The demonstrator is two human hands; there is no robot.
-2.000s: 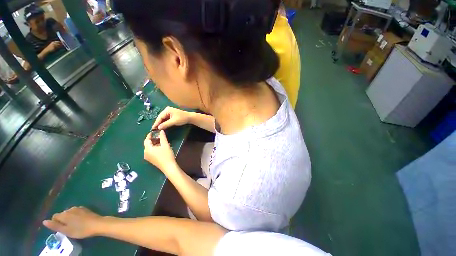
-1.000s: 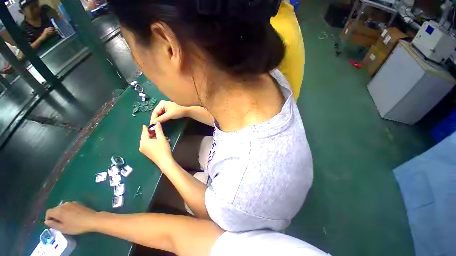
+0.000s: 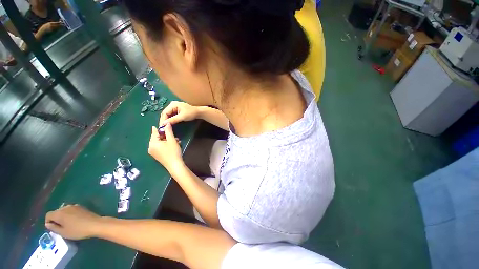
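My right hand [image 3: 72, 221] is at the lower left, palm down, its fingers bent at the far end of a white power strip [image 3: 51, 256]. The fingertips are partly hidden, and I cannot tell whether they hold anything. A small clear-bluish square unit [image 3: 47, 241] sits on the strip's end, just below my fingers. The strip is cut off by the bottom edge. Several small white-and-dark units [image 3: 121, 183] lie in a loose cluster on the green bench [image 3: 89, 178], beyond my forearm. My left hand is out of the picture.
A seated person in a grey shirt [image 3: 278, 173] fills the centre, both hands [image 3: 167, 142] around a small dark part. Small greenish parts [image 3: 154, 105] lie before them. The dark conveyor belt [image 3: 37, 152] and green uprights [image 3: 100, 42] stand left. Someone in yellow [image 3: 313, 47] is behind.
The view has shifted slightly. My right hand stays by the strip's end, its fingers now more curled in. The neighbour's hands have turned the small part they hold.
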